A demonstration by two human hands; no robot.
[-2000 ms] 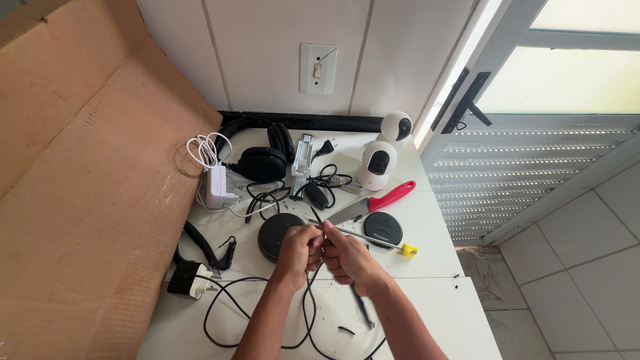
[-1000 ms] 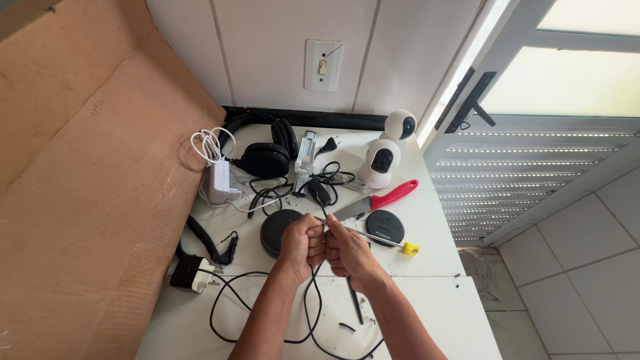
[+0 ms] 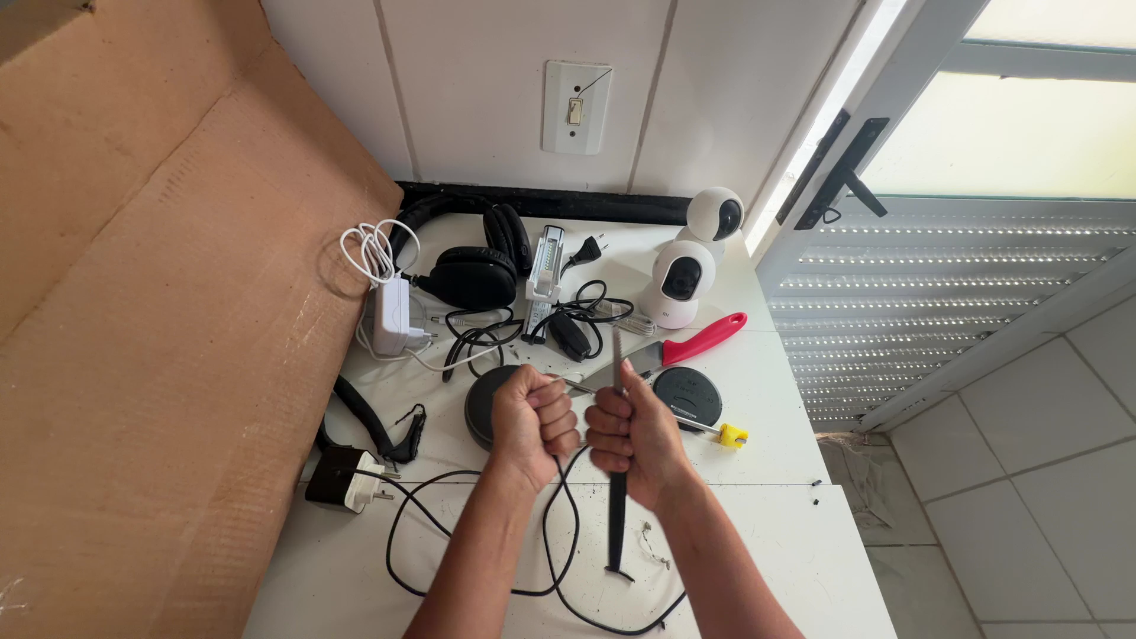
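My left hand (image 3: pixel 537 422) is a fist beside the round dark grey device (image 3: pixel 486 404); a black cable (image 3: pixel 572 519) runs out below it and seems gripped in it. My right hand (image 3: pixel 635 430) is closed around a slim knife (image 3: pixel 618 524), its serrated blade pointing up and black handle down. Behind the hands, a thin metal rod with a yellow end (image 3: pixel 733 435) passes over a round black disc (image 3: pixel 688 398). A red-handled knife (image 3: pixel 706 340) lies beyond, its blade partly hidden by my right hand.
Black headphones (image 3: pixel 470 271), a white adapter (image 3: pixel 392 318), a tangled black cord (image 3: pixel 568 333) and two white cameras (image 3: pixel 679 280) stand or lie at the back. A black-and-white plug adapter (image 3: pixel 342 479) and a broken black band (image 3: pixel 377 426) are left. A cardboard sheet (image 3: pixel 177 311) rises at left.
My hands, together on the cable before, have come apart slightly. A serrated blade now shows upright in my right hand; the slim dark piece lay below the hands in the earlier frames.
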